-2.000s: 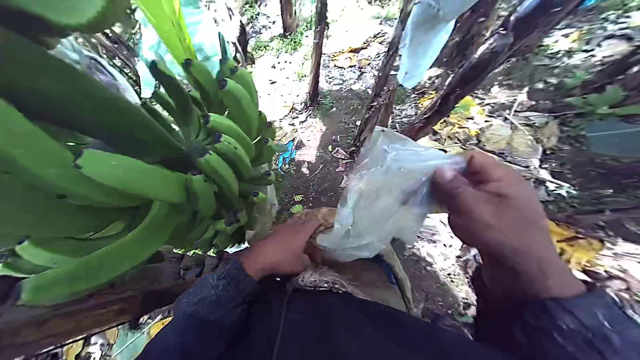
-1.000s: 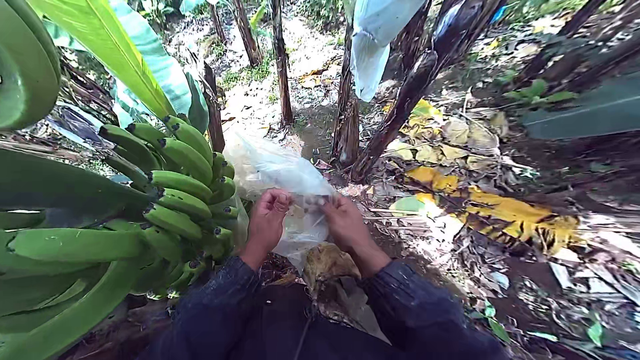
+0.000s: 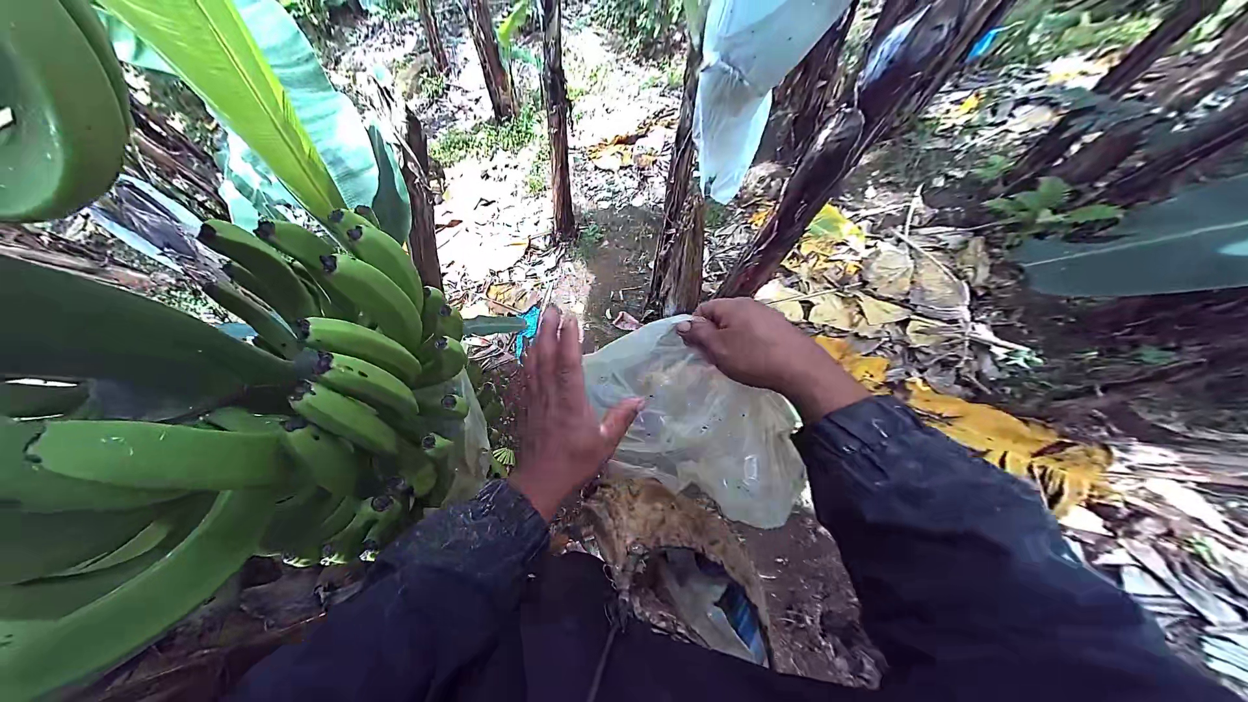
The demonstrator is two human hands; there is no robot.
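My right hand [image 3: 756, 353] pinches the top edge of a translucent plastic bag [image 3: 697, 429] between thumb and fingers. The bag hangs down and to the left from it. My left hand [image 3: 565, 409] is raised beside the bag's left side, fingers up and thumb apart, with nothing held in it. Left of that hand is a large bunch of green bananas [image 3: 361, 341], with a strip of clear plastic [image 3: 471, 439] along its right side. Below the bag, at my waist, a worn tan pouch or sack [image 3: 663, 517] gapes, with plastic inside.
A whitish-blue plastic cover [image 3: 731, 88] hangs from above by the banana stems [image 3: 682, 224]. A leaning dark stem [image 3: 809, 195] rises to the right. Yellow and dry leaves [image 3: 1004, 429] litter the ground at the right. A broad green leaf [image 3: 1141, 239] juts in from the right edge.
One second ago both hands were close together on the plastic bag. My left hand has come off it and opened, while my right hand still holds it.
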